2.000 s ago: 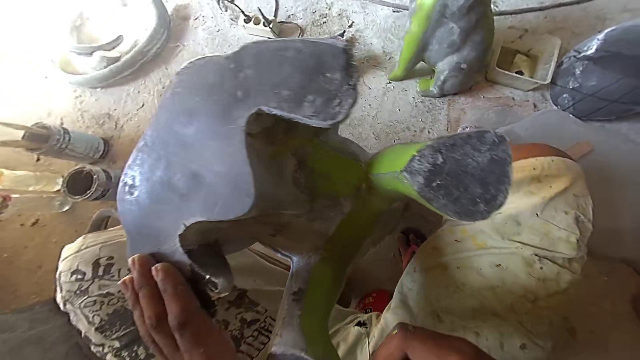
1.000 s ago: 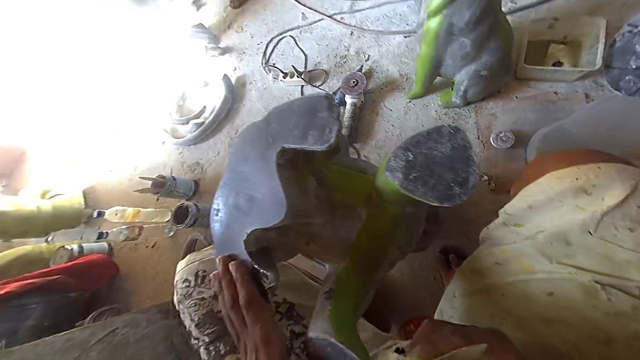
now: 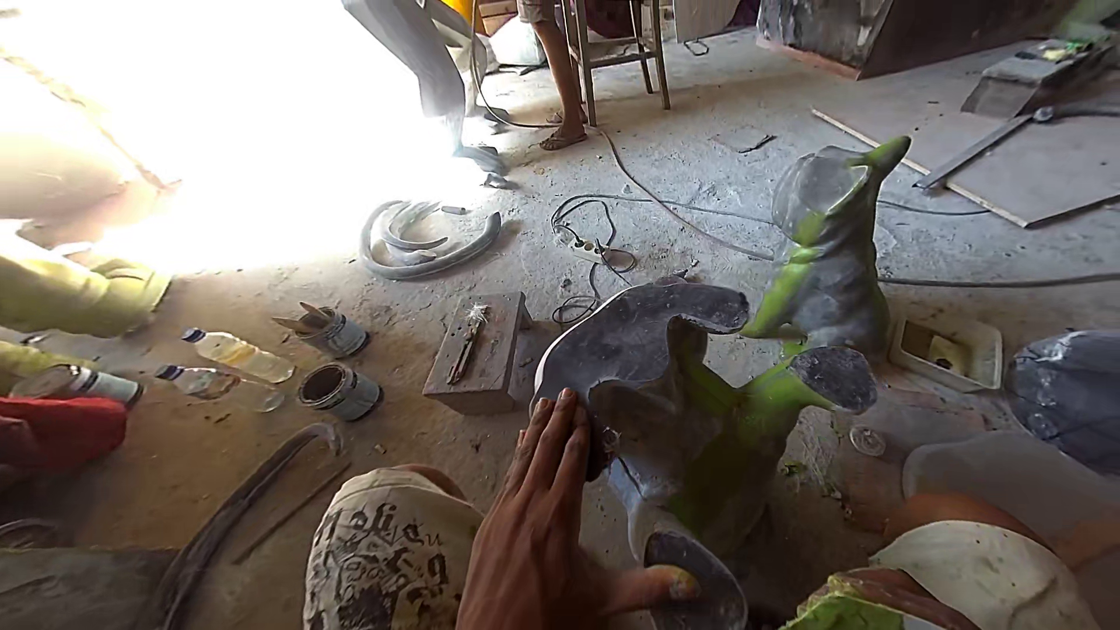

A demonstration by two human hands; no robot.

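A hollow grey-and-green moulded sculpture part (image 3: 647,341) stands between my knees, with irregular dark flat rims. My left hand (image 3: 547,516) lies on its left side, fingers straight and close together on the rim, thumb across the lower lobe (image 3: 696,577). At the bottom right edge, my right hand (image 3: 910,595) shows only in part beside a green edge (image 3: 844,604); its fingers are hidden. Behind the part, a second grey-and-green sculpture (image 3: 831,254) stands upright on the floor.
A small wooden block stool (image 3: 477,350) bearing a brush-like tool, open tins (image 3: 339,391) and plastic bottles (image 3: 241,354) stand at left. Curved grey pieces (image 3: 429,241), a power strip with cables (image 3: 586,247) and a plastic tub (image 3: 947,352) lie beyond. A person's legs (image 3: 560,70) are at the back.
The view has swung up and back, bringing more floor and a person's legs into sight. My left hand stays on the sculpture part's left side.
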